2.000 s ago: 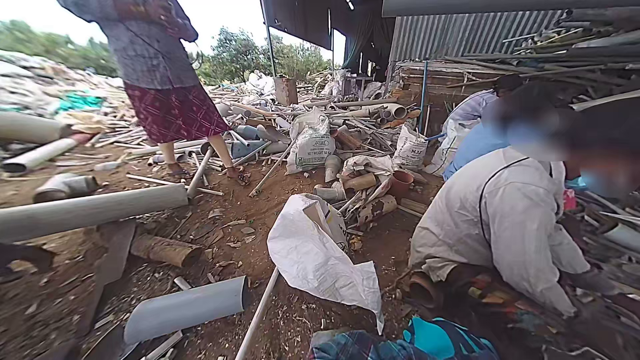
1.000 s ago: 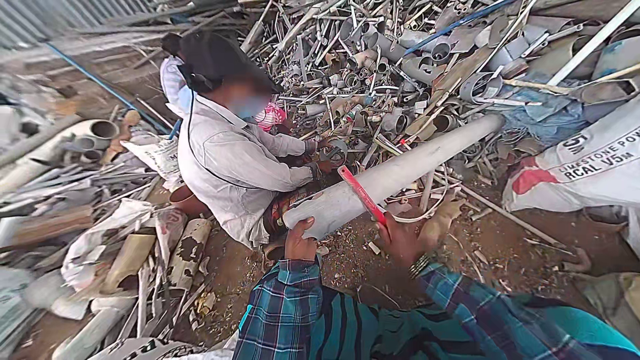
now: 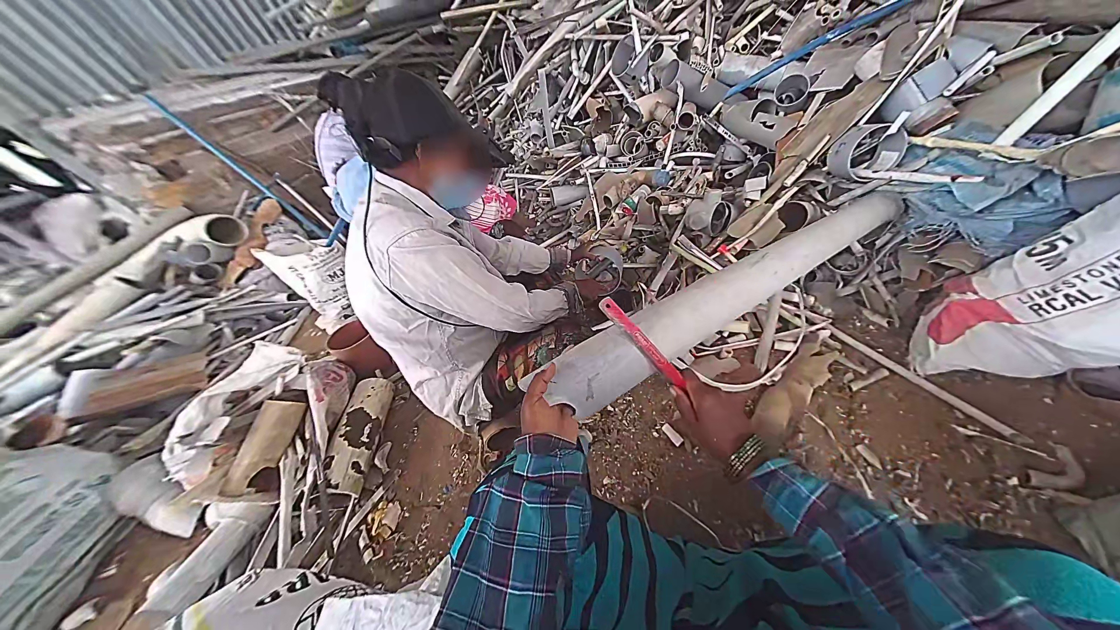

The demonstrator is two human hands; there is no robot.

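Note:
A long grey plastic pipe slants from my lap side up to the right, its far end against the scrap heap. My left hand grips the rim of its near end, thumb on top. In my right hand is a red hacksaw frame or similar flat red tool, lying across the pipe's upper surface a short way from the near end. Whether its edge has cut into the pipe cannot be seen. Bangles circle my right wrist.
A co-worker in a white shirt sits close on the left, handling a grey pipe ring. Behind lies a heap of plastic pipe scrap. A printed white sack stands at right; pipe pieces and sacks lie at left.
The view has swung far from two seconds ago, when neither of my hands showed. Since one second ago, both hands keep their hold and the red tool stays across the pipe.

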